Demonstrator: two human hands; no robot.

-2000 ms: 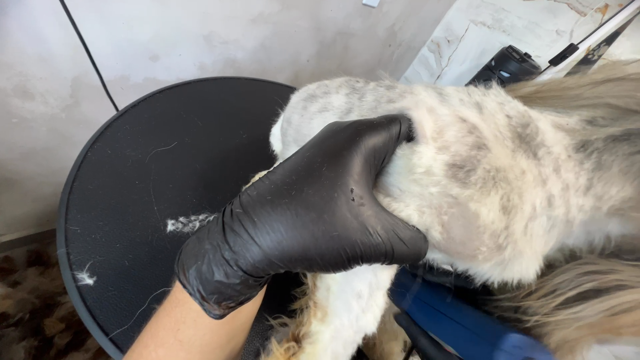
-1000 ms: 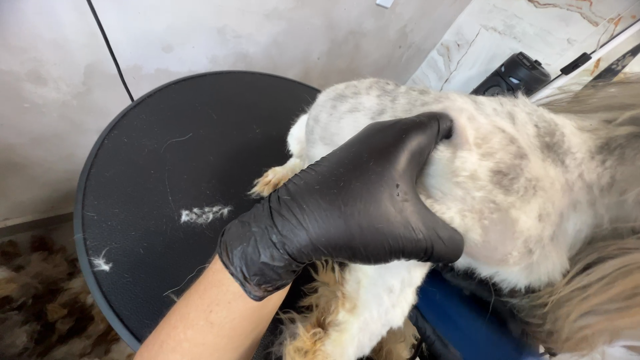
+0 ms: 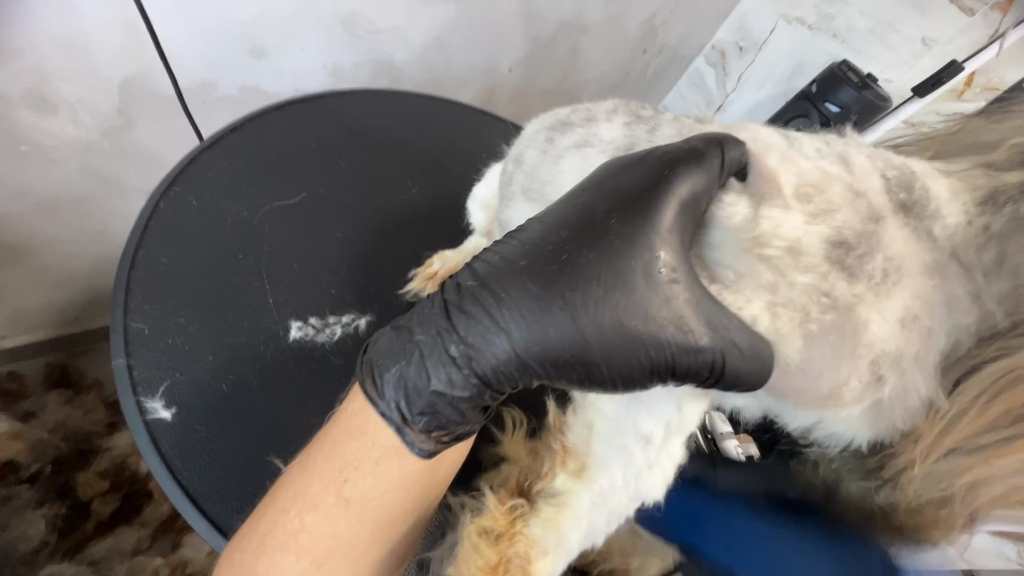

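Note:
A clipped dog [image 3: 840, 264], with short white and grey coat on its body and long tan hair at the right, stands on a round black grooming table. My left hand [image 3: 592, 280], in a black glove, reaches in from the lower left and grips the dog's body between thumb and fingers; some fingertips are hidden in or behind the coat. Below the belly, beside a hind leg [image 3: 624, 456], a metal clipper blade [image 3: 730, 438] shows. A blurred blue clipper body [image 3: 760, 528] lies under it. My right hand cannot be made out.
The round table [image 3: 216, 264] bears loose tufts of cut hair [image 3: 328, 328]. Cut hair covers the floor [image 3: 64, 472] at lower left. Behind the dog are a black device [image 3: 836, 96] and a white pole [image 3: 920, 96]. A black cord hangs along the wall.
The blue clipper has shifted under the dog, and its metal blade now shows beside the leg. My left hand keeps its grip on the body. A hind paw has come into sight.

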